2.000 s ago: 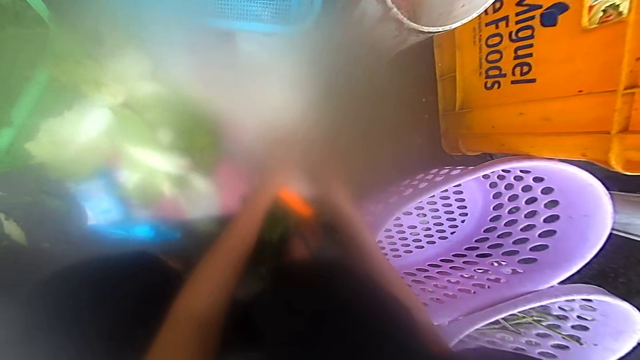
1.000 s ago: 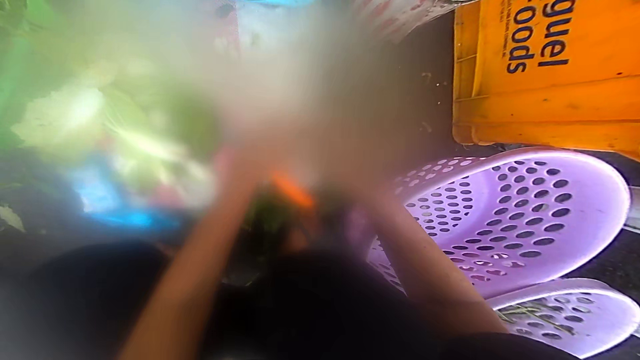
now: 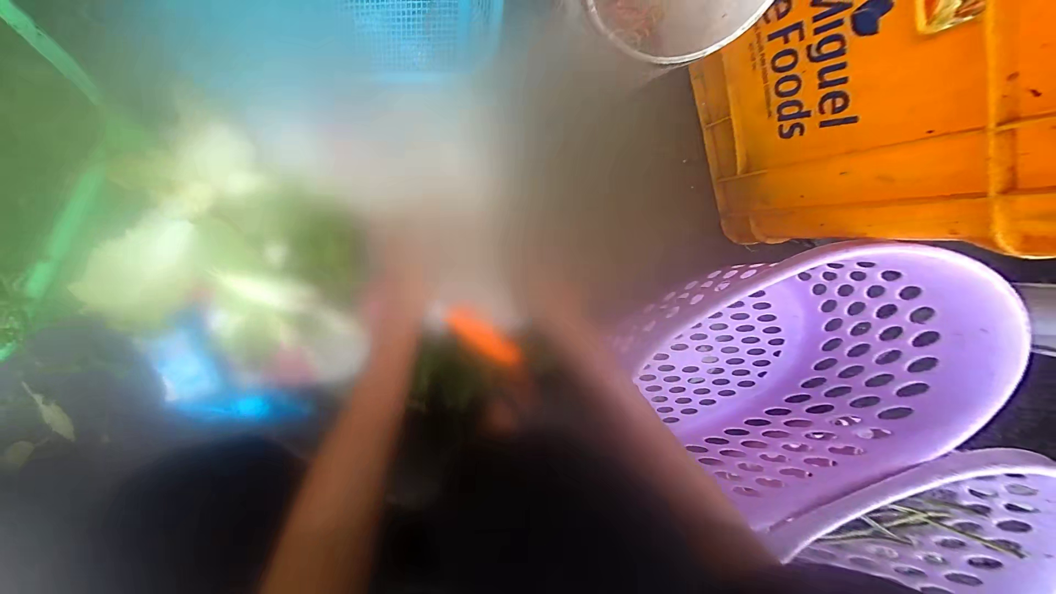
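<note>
A blur over the middle of the head view hides most detail of both hands. My left hand (image 3: 404, 285) is a smeared shape at the end of the left forearm, near the centre. My right hand (image 3: 553, 301) lies a little to its right, equally smeared. Between the forearms is a bright orange object (image 3: 485, 337), too blurred to name, with dark green stuff (image 3: 450, 375) just below it. Whether either hand holds anything cannot be seen. Pale green leafy vegetables (image 3: 256, 289) lie to the left of my left hand.
Two perforated purple plastic baskets (image 3: 949, 396) (image 3: 899, 487) stand at the right, the lower one holding thin green stalks. An orange plastic crate (image 3: 891, 181) bearing writing is behind them. A whitish round container (image 3: 676, 33) and a blue mesh-sided basket (image 3: 412, 37) are at the top.
The view has shifted back after a shift one second ago, showing more of the blue basket and the round container. Any movement of the hands themselves is unclear through the blur.
</note>
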